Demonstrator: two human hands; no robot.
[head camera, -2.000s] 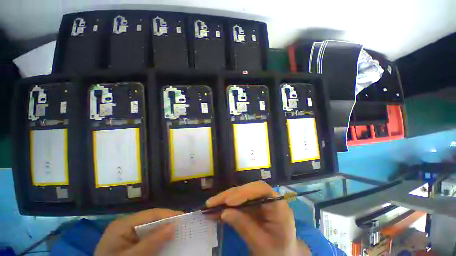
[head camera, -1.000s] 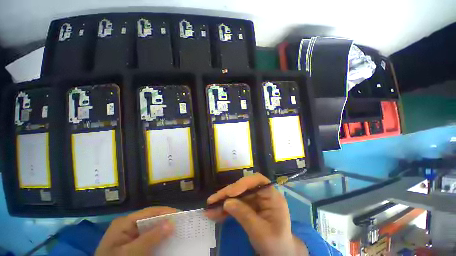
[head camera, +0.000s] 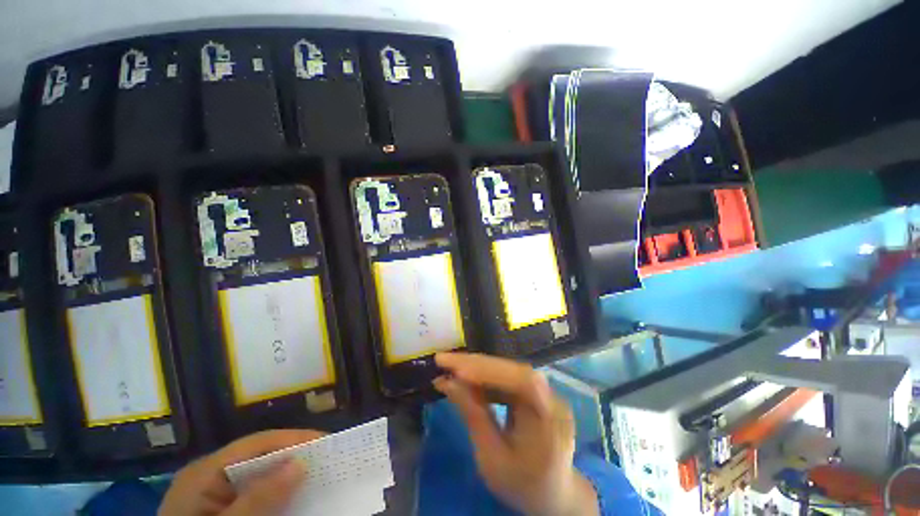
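My left hand (head camera: 242, 474) holds a white label sheet (head camera: 338, 467) with rows of tiny print, low in front of the tray. My right hand (head camera: 514, 418) has thumb and finger pinched over the lower right corner of a phone (head camera: 419, 302), second from the right in the near row. The dark tweezers barely show against the black there, and any sticker at their tip cannot be made out. The near black tray (head camera: 182, 333) holds open-backed phones with white, yellow-edged batteries; the leftmost is cut off. Pale squares show at other phones' lower corners.
Behind, another black tray (head camera: 283, 121) holds phones with black film over their batteries. To the right are white-edged black sheets (head camera: 610, 151), a red-orange bin (head camera: 746, 220) and crumpled silvery wrap (head camera: 671, 126). A white machine with orange parts (head camera: 656, 454) stands at the lower right.
My right hand has left the label sheet and moved to the phone's lower corner; the tweezers' long rod has dropped from view. The trays have shifted left in view.
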